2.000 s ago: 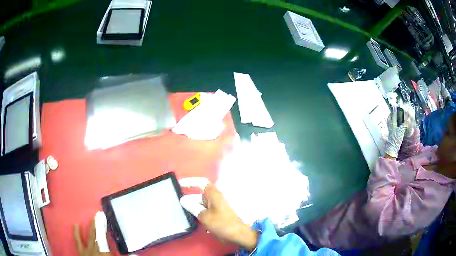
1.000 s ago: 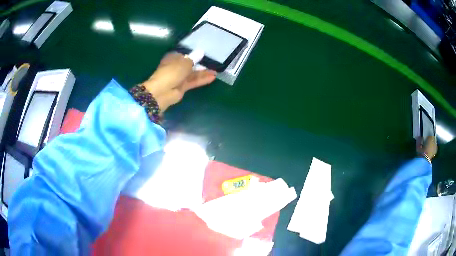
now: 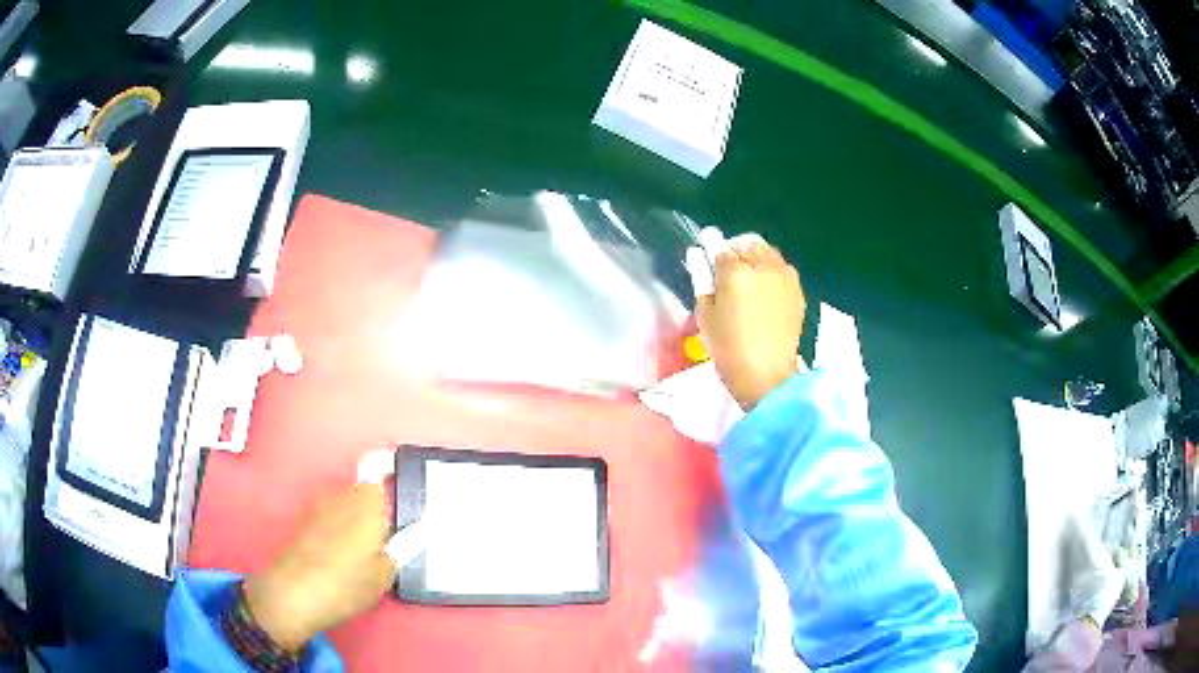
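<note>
A dark-framed e-reader [image 3: 516,529] with a pale screen lies flat on the red mat [image 3: 322,283], near its front. My left hand [image 3: 322,565], with white finger cots, grips its left edge. My right hand [image 3: 752,316], also with finger cots, pinches the right corner of a clear film [image 3: 565,296] at the mat's far edge. The film's corner is lifted and glare covers much of it. A white paper or cloth [image 3: 690,401] lies partly behind my right wrist.
Boxes with devices on top stand left [image 3: 211,210], front left [image 3: 125,440] and far right [image 3: 1032,267]. A closed white box [image 3: 671,99] stands at the back. A tape roll [image 3: 125,116] lies far left. Shiny film [image 3: 710,611] lies beside my right sleeve. Another person's pink sleeve [image 3: 1085,644] shows lower right.
My left hand has come back from the far box to the mat, with an e-reader now in its grip. My right hand has left the far-right box and taken hold of the film.
</note>
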